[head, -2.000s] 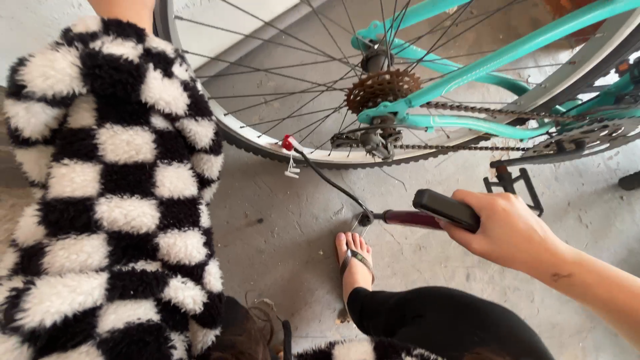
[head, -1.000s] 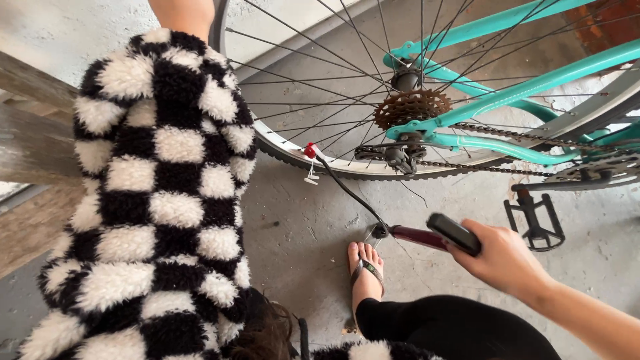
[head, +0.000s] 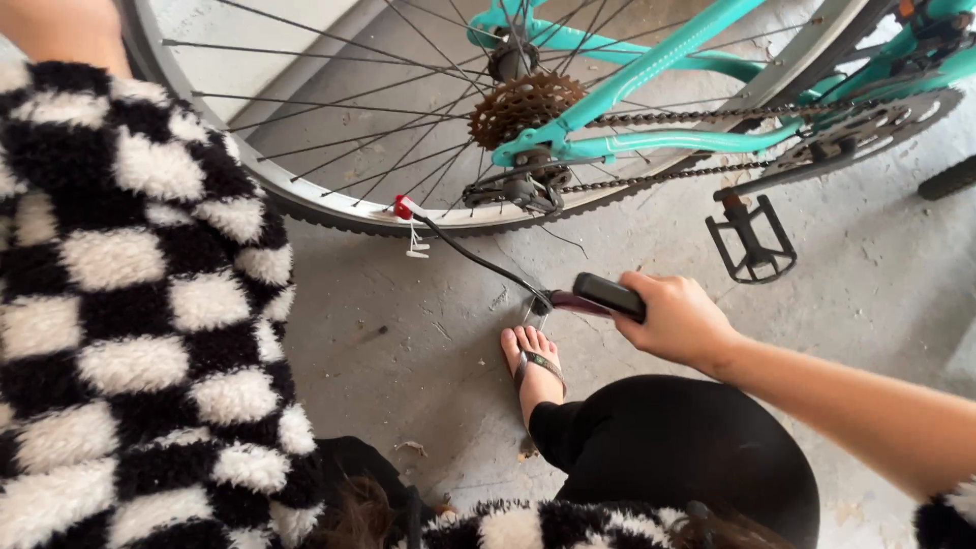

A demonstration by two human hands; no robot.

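My right hand (head: 675, 316) is closed around the black handle (head: 610, 296) of a bicycle floor pump, whose dark red barrel (head: 578, 303) runs below it. A black hose (head: 480, 263) leads from the pump base to a red-and-white pump head (head: 404, 207) at the rim of the rear bicycle wheel (head: 305, 194). My foot in a flip-flop (head: 540, 366) rests at the pump's wire foot stand (head: 536, 314). At the upper left my left forearm reaches out of a checkered fleece sleeve (head: 145, 305); the left hand itself is out of frame.
The teal bicycle frame (head: 663, 57), rusty rear sprockets (head: 526, 107), chain (head: 686, 116) and rear derailleur (head: 526, 191) fill the upper part. A black pedal (head: 751, 240) sticks out at the right over the concrete floor (head: 396, 374).
My right hand keeps its hold on the pump handle, which appeared a little farther off the barrel's line one second ago. The view has shifted somewhat.
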